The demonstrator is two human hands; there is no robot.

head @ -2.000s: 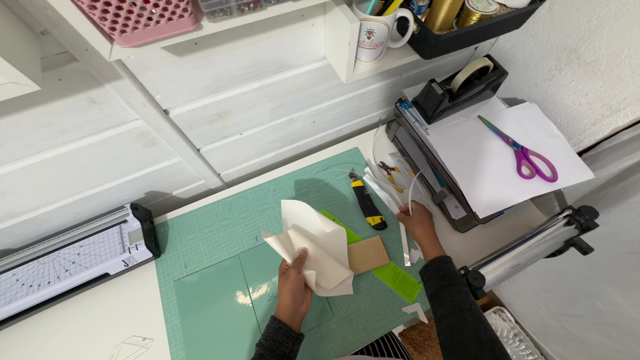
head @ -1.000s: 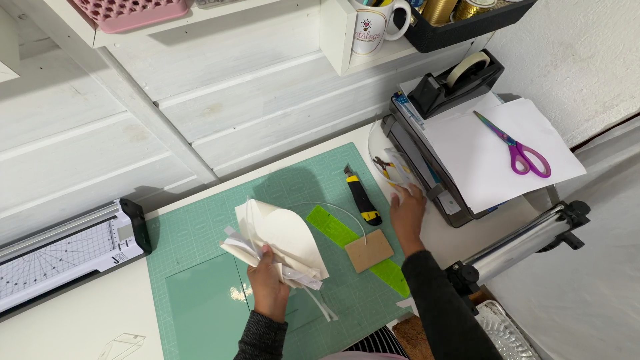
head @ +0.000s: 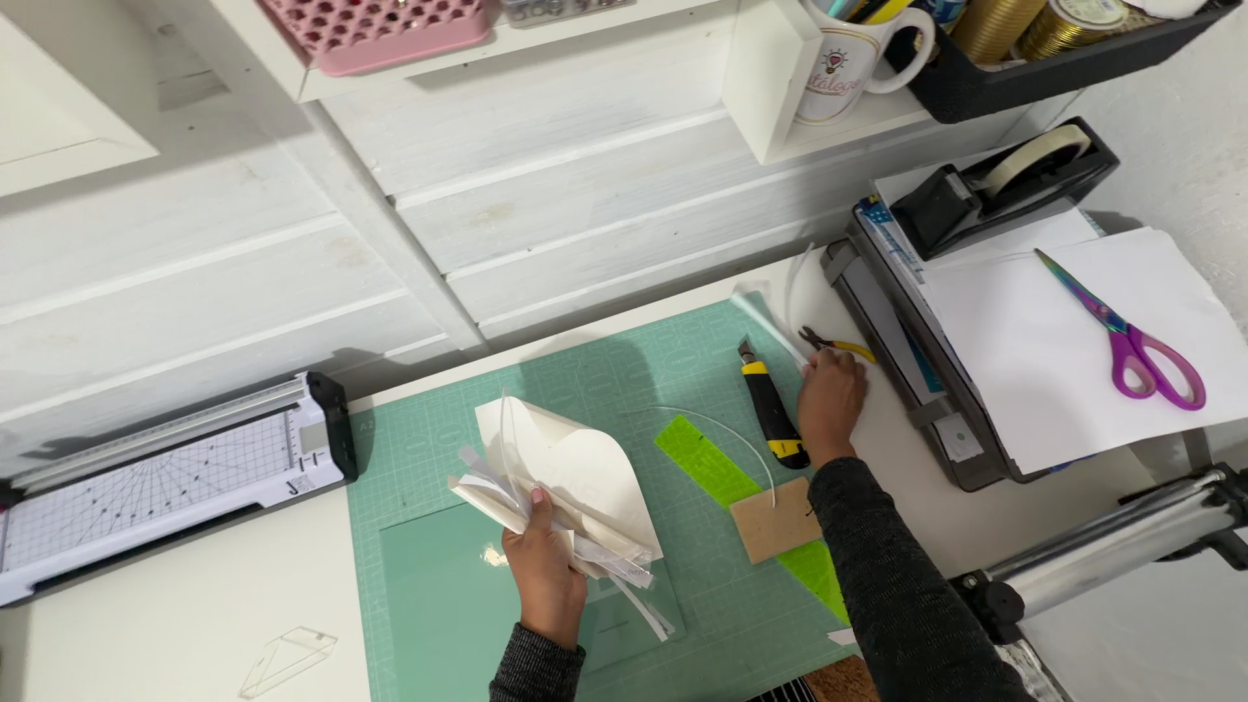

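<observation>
My left hand [head: 546, 575] grips a bundle of cream paper [head: 585, 473] and thin paper strips over the green cutting mat [head: 439, 458]. Farther right, my right hand [head: 832, 402] pinches thin white and clear strips [head: 775, 327] beside yellow-handled pliers [head: 846, 345]. A black and yellow utility knife [head: 772, 414] lies just left of that hand. Below it a brown card piece [head: 776, 521] rests across a bright green ruler-like strip [head: 707, 460], and a thin curved strip [head: 746, 439] reaches onto the card.
A paper trimmer [head: 185, 487] stands at left, near a clear angular outline piece [head: 290, 661]. At right, purple-handled scissors [head: 1131, 341] lie on white paper over a printer-like device [head: 936, 419], with a tape dispenser [head: 1004, 185] behind. A shelf [head: 780, 88] holds a mug [head: 848, 63].
The cream paper and strips stay in my left hand, and more strips show in the bundle than two seconds ago. My right hand has moved to the strips by the pliers and now pinches some.
</observation>
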